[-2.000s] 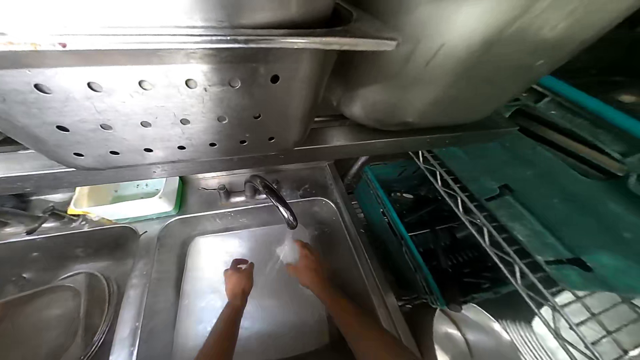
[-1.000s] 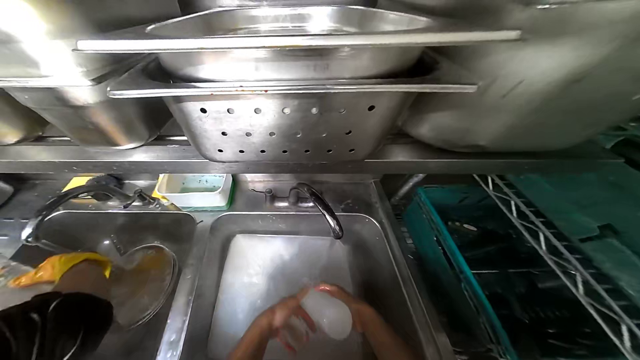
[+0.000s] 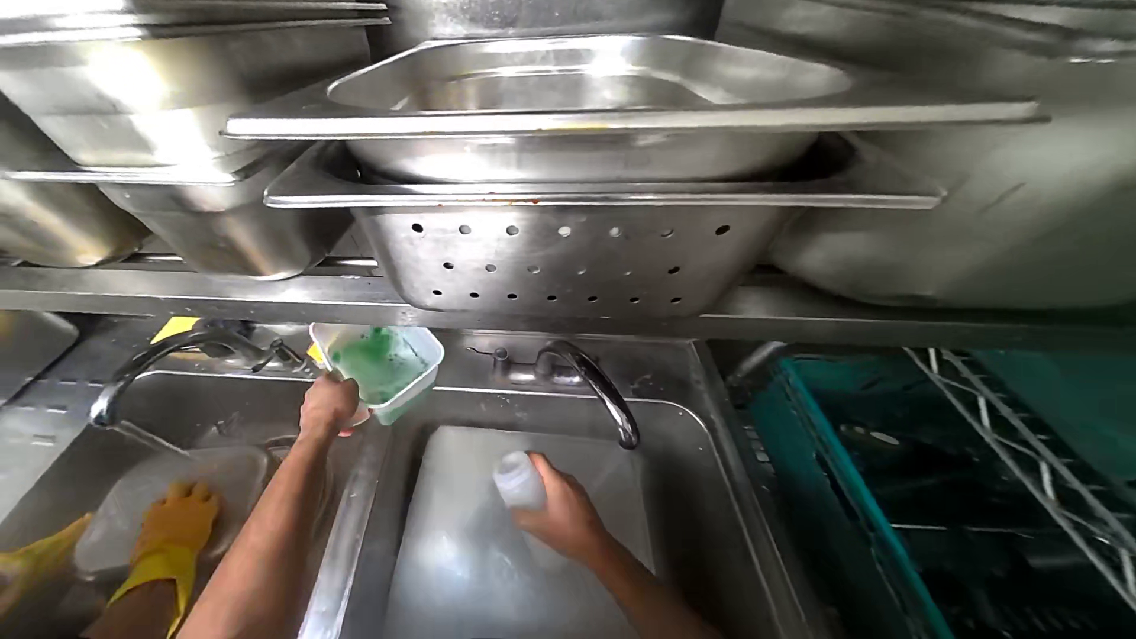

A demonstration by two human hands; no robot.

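Observation:
My right hand (image 3: 564, 510) is closed around a small translucent plastic container (image 3: 518, 479), held on its side over the right sink. Under it a large pale, flat panel (image 3: 470, 559) lies in that steel basin. My left hand (image 3: 328, 406) reaches to the near left corner of a white plastic tub (image 3: 430, 359) holding green soapy liquid, on the ledge behind the sinks. Something pinkish shows beneath my left fingers; whether they grip it or the tub is unclear. The tub looks tilted. A curved black-chrome faucet (image 3: 595, 382) stands behind the right sink.
At the left sink a person in orange-yellow rubber gloves (image 3: 177, 524) handles a translucent lid or tray (image 3: 115, 524) below a running faucet (image 3: 133, 368). A low steel shelf (image 3: 568, 321) bears perforated and solid steel pans (image 3: 550, 257). A teal crate (image 3: 852, 461) and wire rack (image 3: 1021, 426) stand right.
My left hand has moved from the right sink to the white tub. The small container remains in my right hand. The gloved person now has both hands in view at the left sink.

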